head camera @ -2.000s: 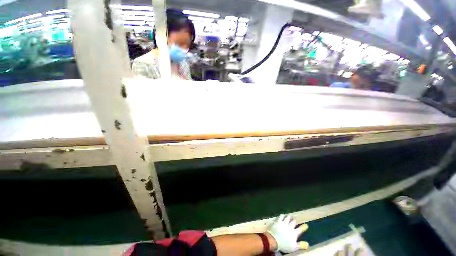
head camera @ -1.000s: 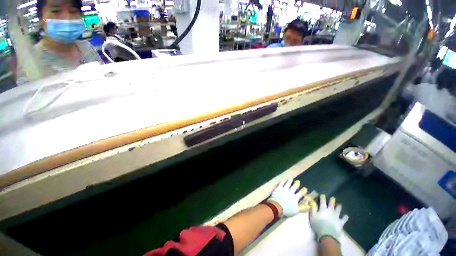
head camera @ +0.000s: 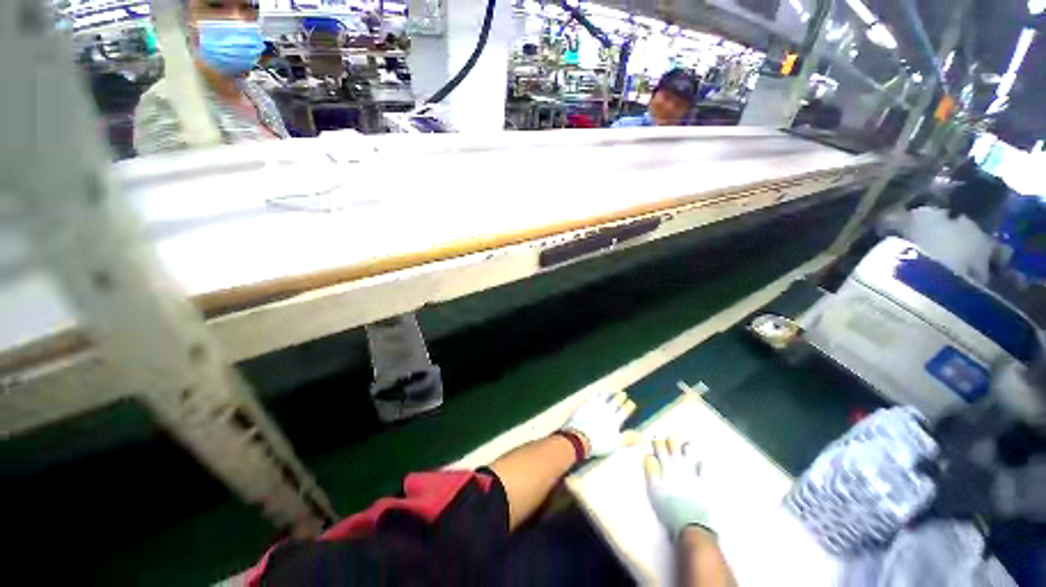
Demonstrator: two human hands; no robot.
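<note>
A flat white work board (head camera: 746, 487) lies on the green bench at the lower right, with a short strip of tape (head camera: 692, 391) at its far corner. My left hand (head camera: 600, 423), in a white glove with pale yellow fingertips, rests at the board's left edge, fingers spread, with nothing seen in it. My right hand (head camera: 679, 487), gloved the same way, lies palm down on the board with its fingers apart. No workpiece shows in or under either hand.
Stacked white printed pieces (head camera: 869, 476) lie right of the board. A round tape roll (head camera: 775, 331) and a white case with blue top (head camera: 918, 327) stand beyond. A chipped metal post (head camera: 172, 344) and white shelf (head camera: 482, 195) rise at left. A clear tray (head camera: 404, 369) is on the dark green conveyor.
The view has shifted, and more of the board shows. My right hand has come into view since the earliest frame and moved from the board's far corner onto its surface. The clear tray has appeared.
</note>
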